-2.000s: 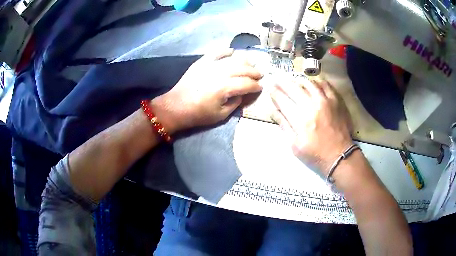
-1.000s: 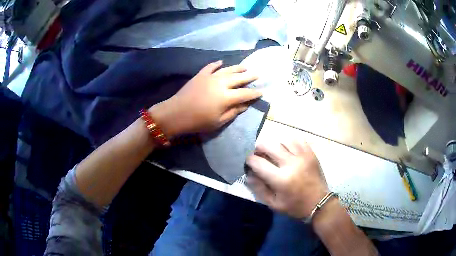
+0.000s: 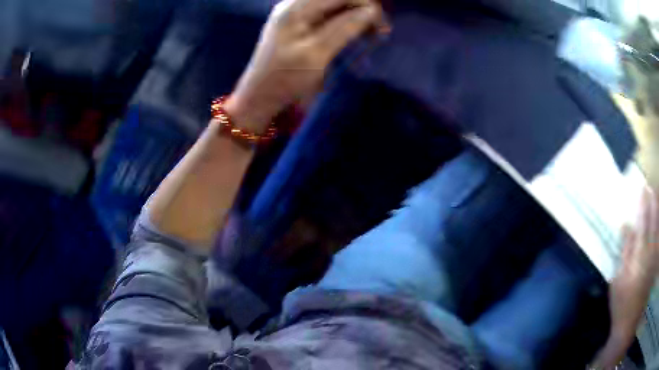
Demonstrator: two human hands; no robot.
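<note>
My left hand point(image 3: 314, 36) is at the top centre, fingers pinched together on the edge of the dark navy cloth point(image 3: 470, 72). The cloth spreads right from it over the table and hangs below the hand. My right hand point(image 3: 636, 253) is at the right edge of the picture, partly cut off and blurred, fingers extended over or beside the white table point(image 3: 578, 188); whether it holds anything cannot be told. The view is blurred by motion.
The table's curved front edge runs down to the lower right. My legs in blue jeans point(image 3: 394, 260) are below it. A blue lattice crate point(image 3: 137, 155) stands at the left. Part of the sewing machine point(image 3: 643, 94) shows blurred at the upper right.
The view has swung left and down, so the table and machine lie at the right. My left hand has moved off the work by the needle to the cloth's edge, farther left. My right hand is now cut off.
</note>
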